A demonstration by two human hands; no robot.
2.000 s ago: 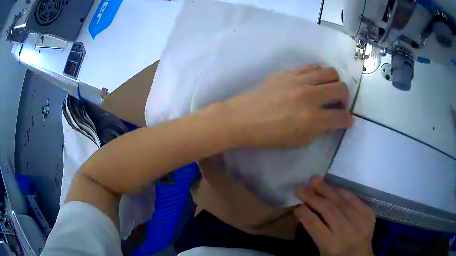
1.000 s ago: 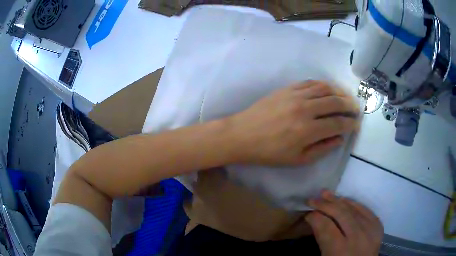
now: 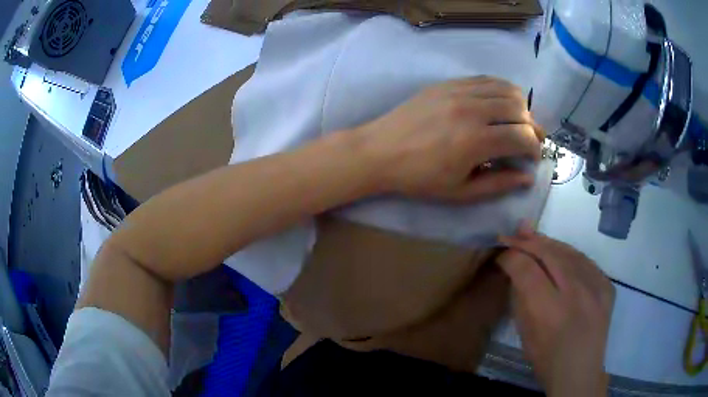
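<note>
A garment panel, whitish wrong side up (image 3: pixel 291 101), lies on the machine table with its right edge at the presser foot and needle area (image 3: pixel 550 151). Its brown right side (image 3: pixel 365 283) shows below, towards my lap. My left hand (image 3: pixel 473 143) lies on the panel close to the needle, fingers bent; what its fingertips hold is hidden. My right hand (image 3: pixel 555 287) pinches the panel's edge between thumb and fingers, nearer the table's front edge. The white sewing machine head (image 3: pixel 594 66) with a blue stripe stands right of my left hand.
Brown cut pieces (image 3: pixel 473 12) lie behind the panel. Snips with a yellow handle (image 3: pixel 695 341) lie at the far right. A grey box with a round grille (image 3: pixel 66 31) is at the upper left. Layered dark pieces (image 3: pixel 101 198) hang left of the table, with blue ribbed material (image 3: pixel 242 341) below.
My right hand has moved up towards the needle with the edge. The panel has shifted forward, and more brown cloth shows below it. The camera view has shifted, bringing the machine head and snips into view.
</note>
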